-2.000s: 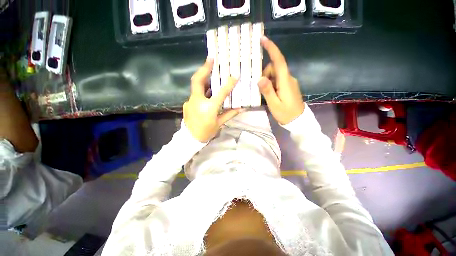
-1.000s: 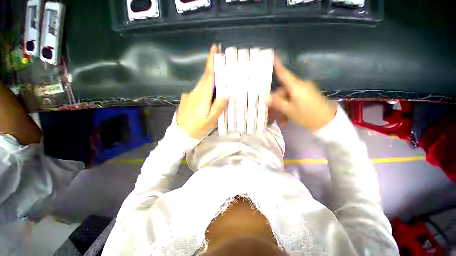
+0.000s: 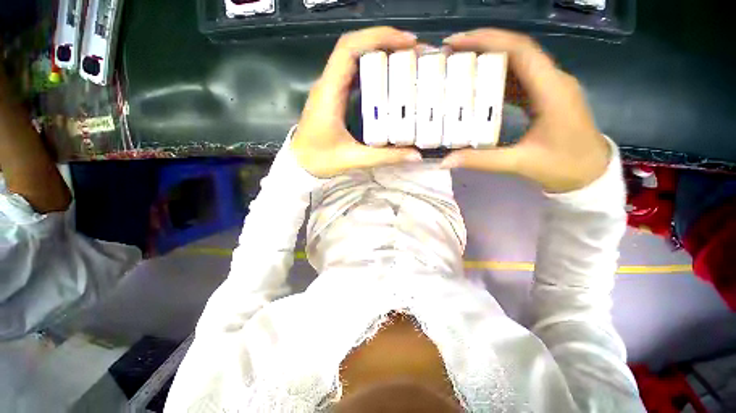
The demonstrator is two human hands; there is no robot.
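Observation:
Several white phones (image 3: 430, 101) stand side by side in one row with their short ends up, each end showing a small dark slot. My left hand (image 3: 335, 105) curls around the left end of the row, fingers on the far side and thumb on the near side. My right hand (image 3: 557, 113) grips the right end the same way. The row is above the dark green bench mat (image 3: 234, 105), near its front edge. The long faces of the phones are hidden.
A clear tray (image 3: 323, 31) holding white phones is cut off by the top edge. Two white phones (image 3: 98, 40) lie at the far left. Another person's arm (image 3: 32, 165) is at the left. A blue stool (image 3: 194, 202) and a red stool (image 3: 650, 198) are below the bench.
The row of phones has turned from showing long edges to showing short slotted ends, and looks larger. My right hand has closed around its right end. The tray sits higher in view.

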